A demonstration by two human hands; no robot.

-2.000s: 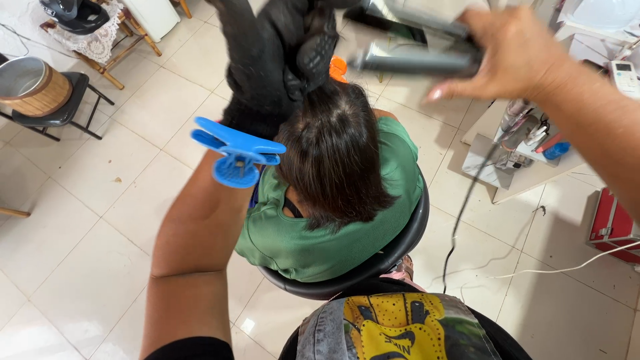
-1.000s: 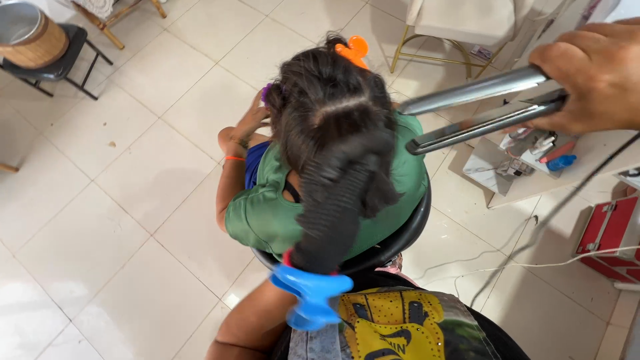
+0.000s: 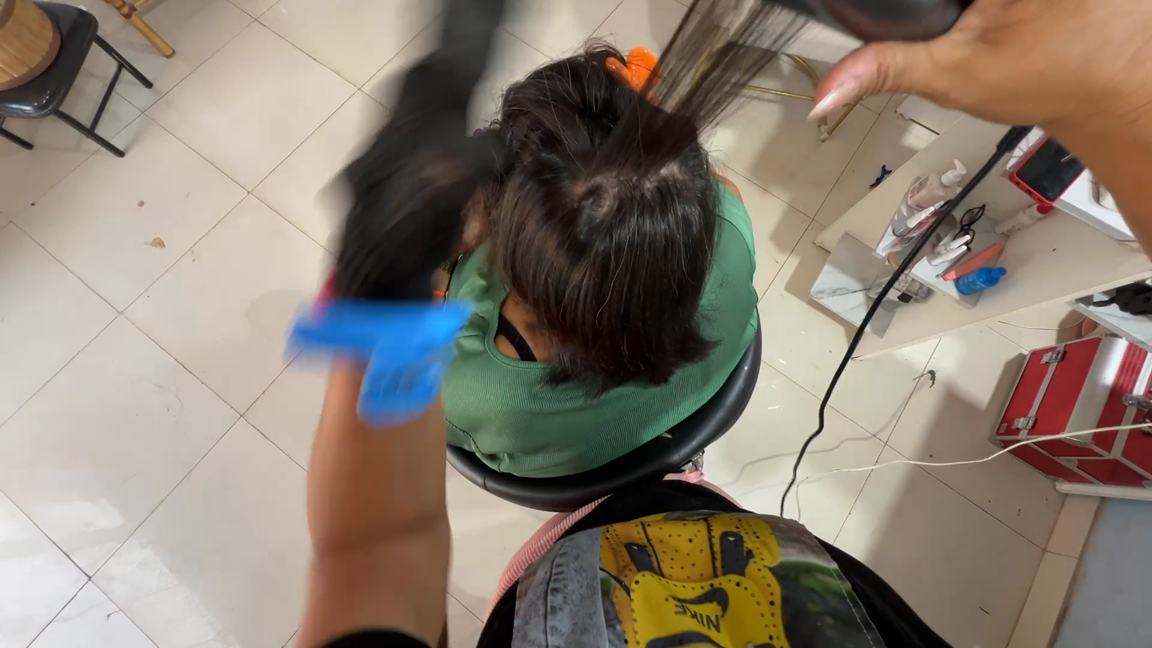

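Note:
A seated person in a green top (image 3: 594,414) has dark hair (image 3: 612,270) with an orange hair clip (image 3: 637,70) at the crown. My left hand (image 3: 414,171), in a black glove and motion-blurred, is beside the head's left side; whether its fingers hold anything is unclear. A blue hair clip (image 3: 382,346) is at that wrist. At the top right my bare right hand (image 3: 981,72) grips a hair straightener (image 3: 891,13), mostly cut off by the frame's edge. A lifted section of hair (image 3: 729,58) stretches up to the straightener.
The straightener's black cord (image 3: 841,369) hangs down on the right. Beyond it, a white counter (image 3: 1017,279) carries bottles, glasses and a phone. A red case (image 3: 1071,405) stands below, with a white cable across it. A black stool (image 3: 63,72) holding a wooden bucket is at upper left.
My left hand has moved up from the back of the head to its left side. The straightener, in the open beside the head one second ago, is now at a raised section of hair.

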